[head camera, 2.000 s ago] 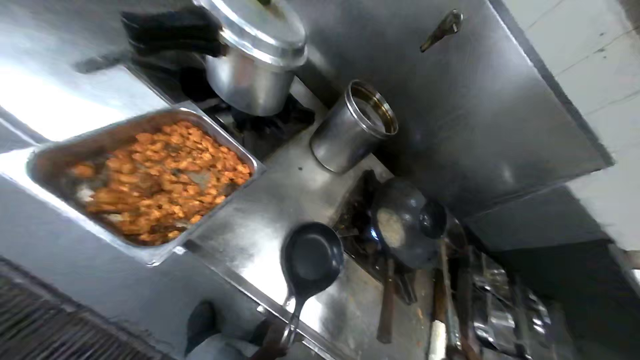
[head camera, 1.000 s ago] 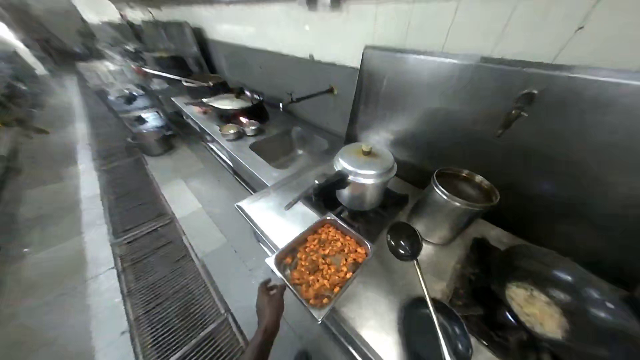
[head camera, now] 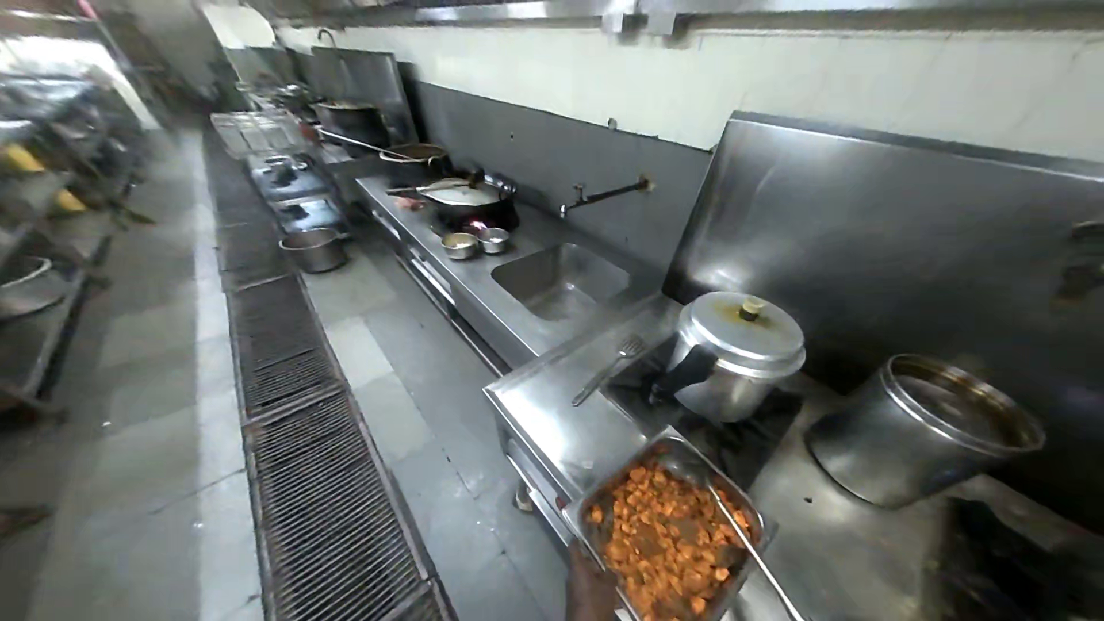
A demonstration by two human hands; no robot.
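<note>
My left hand is at the bottom edge of the view, on the left rim of a rectangular steel food pan; its fingers are partly hidden there. Orange, sauced food pieces fill much of the pan. A ladle has its bowl end among the pieces, and its long metal handle runs out at the bottom right. My right hand is out of view. Just behind the pan, a lidded aluminium pressure cooker sits on a burner. A deep steel pot stands to the right.
A slotted turner lies left of the cooker. Beyond are a sink, a wall tap, two small bowls and a covered wok. A floor grating runs along the aisle, with a large pot beside it.
My left hand has gone from beside the pan to its rim. The ladle, over the counter right of the pan one second ago, now rests in the food. The view has swung left along the kitchen.
</note>
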